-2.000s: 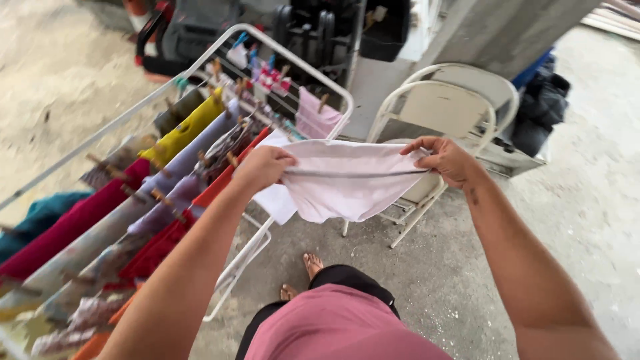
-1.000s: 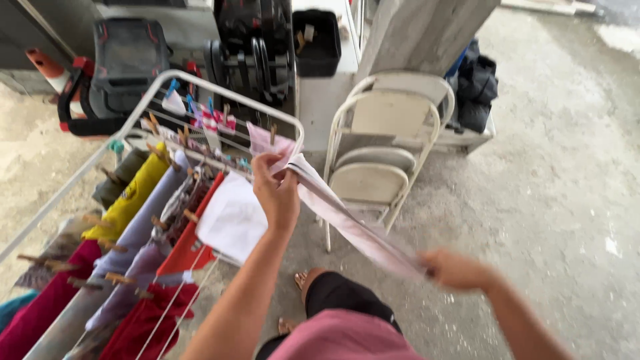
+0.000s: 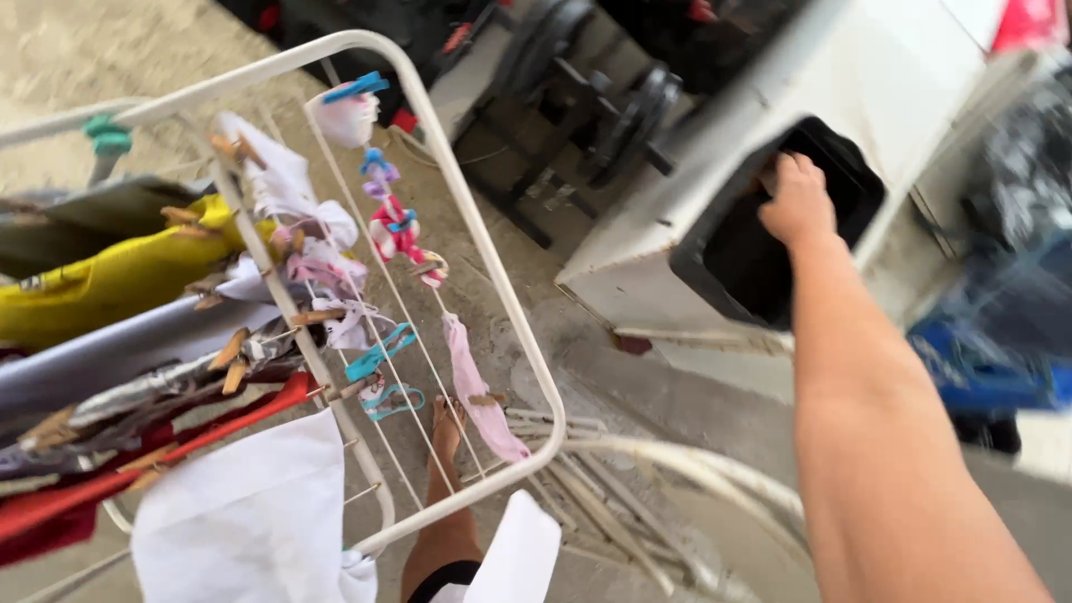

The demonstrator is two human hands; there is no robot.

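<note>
My right hand (image 3: 800, 201) reaches into a black plastic bin (image 3: 695, 251) on a white surface; its fingertips are partly hidden, and I cannot tell whether they hold anything. My left hand is out of view. A white metal drying rack (image 3: 494, 260) fills the left side, hung with pegged clothes, among them a yellow garment (image 3: 126, 276), a red one (image 3: 234, 431) and a pink cloth (image 3: 473, 394). A white cloth (image 3: 243, 511) hangs at the rack's near side. Another piece of white cloth (image 3: 515, 553) shows at the bottom edge, below the rack's corner.
Dumbbells (image 3: 641, 126) on a black stand lie beyond the rack. White metal chair frames (image 3: 712, 461) are below the white cabinet (image 3: 620, 276) that bears the bin. Dark and blue plastic bags (image 3: 997, 335) lie at the right. My foot (image 3: 448, 419) shows under the rack.
My right hand has left the white cloth that both hands held and is now in the black bin. My left hand has gone out of view. The view has moved closer and turned.
</note>
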